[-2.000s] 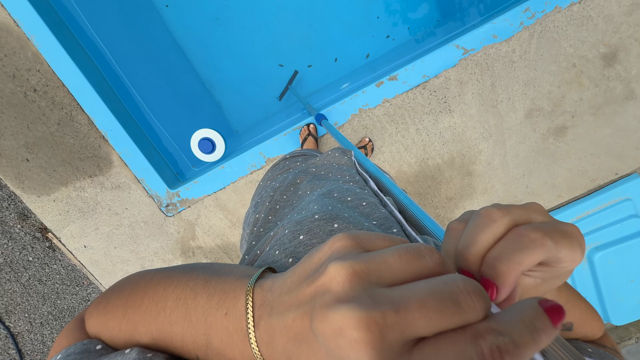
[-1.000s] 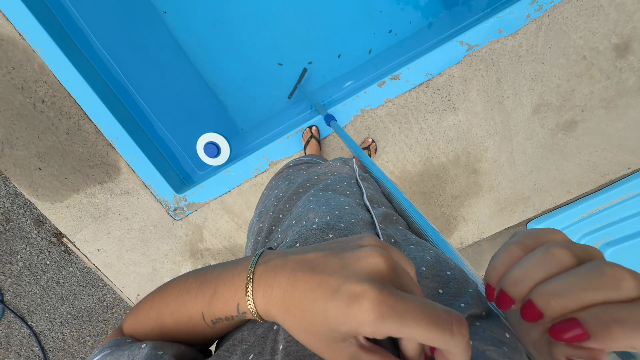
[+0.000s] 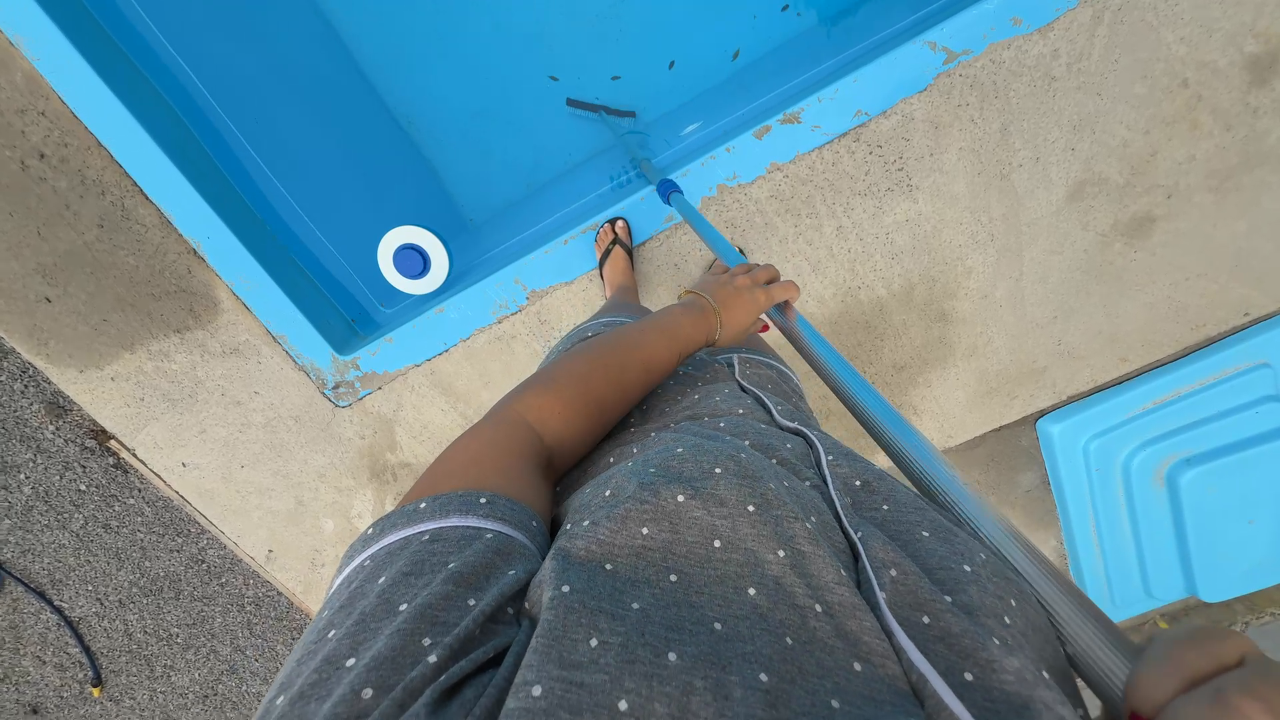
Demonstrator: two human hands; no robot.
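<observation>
My left hand [image 3: 742,302], with a gold bracelet at its wrist, is wrapped around the telescopic pole [image 3: 880,420] near its blue locking collar. My right hand [image 3: 1195,675], cut off by the bottom right corner, is closed around the thick ribbed part of the same pole. From there the pole slants up and left over the pool's edge into the water. At its far end a dark pool brush [image 3: 600,108] lies underwater, its bristles visible. Several small dark leaves or bits [image 3: 671,65] are scattered beyond the brush.
The pool's light blue rim [image 3: 800,130] has chipped paint. A round white-and-blue pool float or fitting [image 3: 413,260] is at the near corner. My sandalled foot [image 3: 615,250] touches the rim. A blue stepped plastic piece [image 3: 1180,480] lies right; a dark hose [image 3: 55,615] lies lower left.
My left hand has moved from near my body out along the pole towards the pool. My right hand has shifted to the bottom right corner. The brush has turned from a steep slant to nearly level.
</observation>
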